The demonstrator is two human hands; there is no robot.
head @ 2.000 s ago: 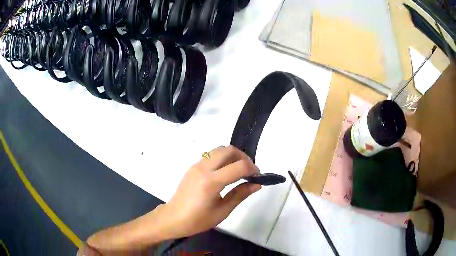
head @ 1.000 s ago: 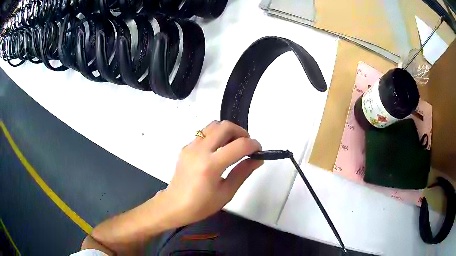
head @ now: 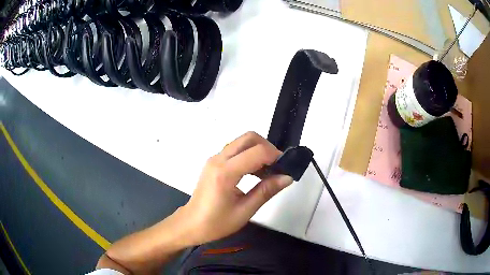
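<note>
My left hand [head: 236, 188] pinches a wide black headband [head: 295, 102] near one end between thumb and fingers. The band's speckled inner side faces me, and its other end curls over at the top, away from the hand. A thin dark brush or stick [head: 339, 207] slants up from the lower edge, and its tip touches the rounded end of the headband beside my fingertips. My right hand is out of the picture, so what holds the stick's lower end is hidden.
Dense rows of black headbands [head: 193, 59] stand at upper left. At right, a black-topped jar [head: 434, 88] and dark green cloth [head: 435, 156] lie on a pink sheet [head: 380, 145]. A spare headband [head: 474, 228] lies at lower right. Grey boards [head: 370, 27] are at the far side.
My left hand has turned the headband, so its held end now shows its flat face instead of a thin edge. The stick, apart from the band at first, now touches it. The view has shifted.
</note>
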